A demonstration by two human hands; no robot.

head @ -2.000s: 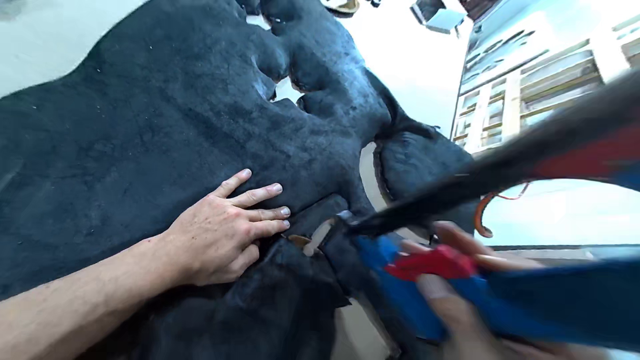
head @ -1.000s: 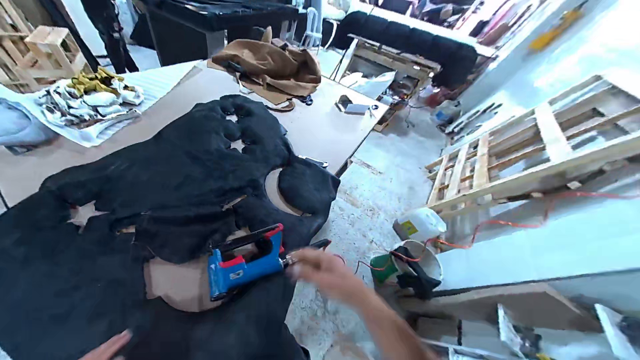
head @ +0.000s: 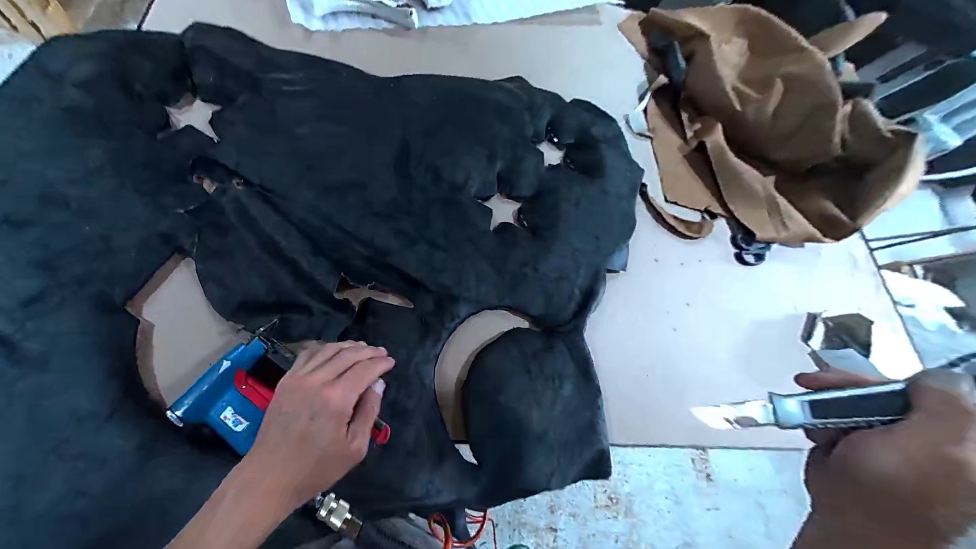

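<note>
Dark velvety fabric (head: 396, 175) covers a board with star-shaped and curved cut-outs. On it, beside a large opening at the lower left, lies a blue and red pneumatic staple gun (head: 236, 396) with a metal air-hose coupling (head: 335, 512). My left hand (head: 328, 396) rests over the staple gun's magazine side, its fingers reaching onto the fabric; its grip is partly hidden. My right hand (head: 884, 450), at the far right, holds a snap-off utility knife (head: 839, 406) with its blade pointing left, above the table's edge and apart from the fabric.
A crumpled brown cloth bag (head: 785, 130) lies on the pale tabletop (head: 686, 320) at the upper right. A small dark and metallic object (head: 839, 332) sits near the right edge. White ribbed material (head: 473, 11) is at the top. Orange hose (head: 465, 526) shows below the table edge.
The staple gun, held in my right hand two seconds ago, lies on the fabric. My right hand now holds the utility knife. My left hand has come over the staple gun. The view has shifted strongly.
</note>
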